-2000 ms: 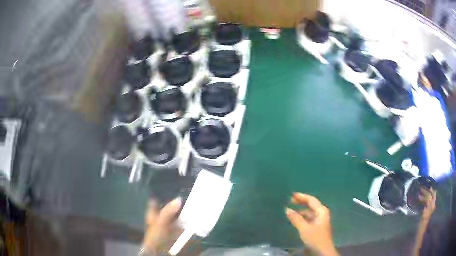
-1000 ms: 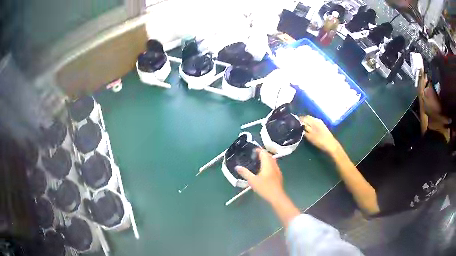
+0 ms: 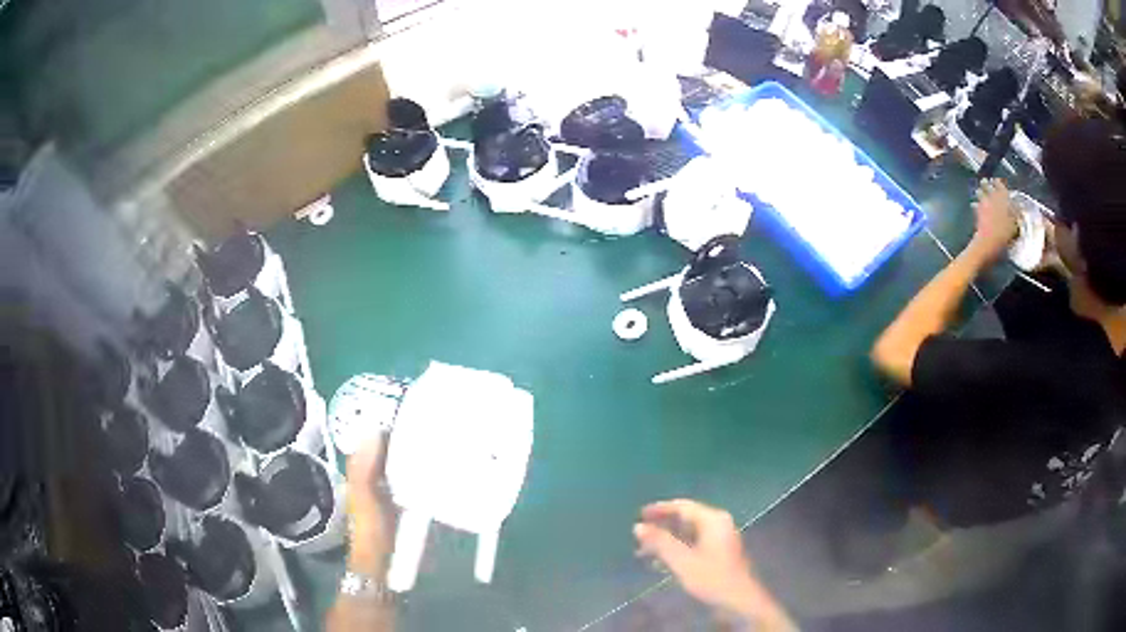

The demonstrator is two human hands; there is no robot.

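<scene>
My left hand (image 3: pixel 368 494) holds a white camera unit (image 3: pixel 463 444) at the lower centre-left, above the green bench. The unit's white rear faces me and its two white antennas point down. Its far side and most of my left fingers are hidden. A round whitish part (image 3: pixel 364 407) shows at its left side. My right hand (image 3: pixel 692 543) is right of the unit, apart from it, fingers slightly curled and empty.
Rows of units (image 3: pixel 269 407) stand at left. Another unit (image 3: pixel 722 303) and a small white ring (image 3: pixel 630 325) are right of centre. More units (image 3: pixel 509 161) line the back beside a blue tray (image 3: pixel 911 228). A co-worker (image 3: pixel 1000 407) sits at right.
My right hand has let go of the unit and moved down. That unit is now in my left hand, turned rear side toward me. The co-worker's hand has left the other unit. A white ring now shows.
</scene>
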